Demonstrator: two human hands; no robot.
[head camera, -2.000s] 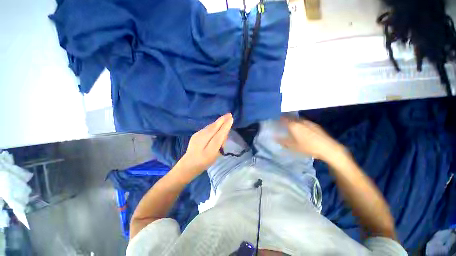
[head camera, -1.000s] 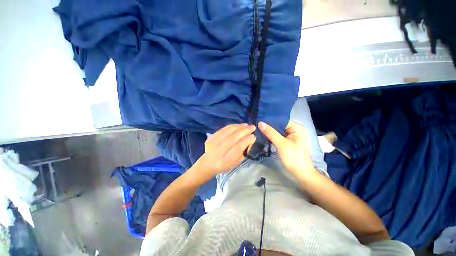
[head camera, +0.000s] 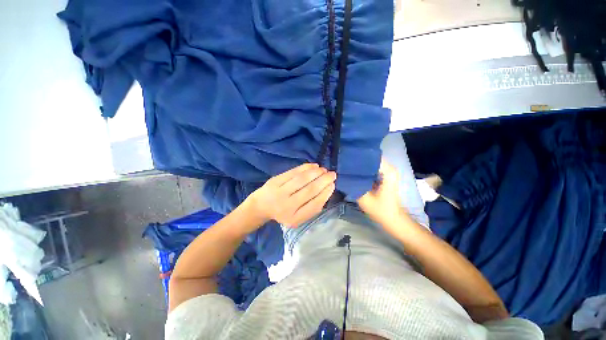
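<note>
The blue garment piece (head camera: 226, 86) lies on the white table and hangs over its front edge to my lap. Two black elastic strips (head camera: 342, 86) run in parallel lines down its right part, and the cloth is ruffled along them. My left hand (head camera: 296, 192) is on the cloth's lower edge at the strips' ends, fingers together, holding the edge. My right hand (head camera: 384, 196) grips the lower right corner of the cloth; its fingertips are partly hidden and a little blurred. The machine needle area is out of the picture.
A black bundle of strips (head camera: 571, 26) lies at the top right. A printed ruler (head camera: 531, 76) runs along the table's front. Dark blue gathered pieces (head camera: 531, 212) lie below the table at right. A blue crate (head camera: 164, 265) with cloth and a metal stand (head camera: 63, 242) are at the lower left.
The hands, apart two seconds ago, came together at the strips' ends. Since then my right hand has moved slightly down and right to the cloth's corner. The dangling black strip ends are now mostly hidden.
</note>
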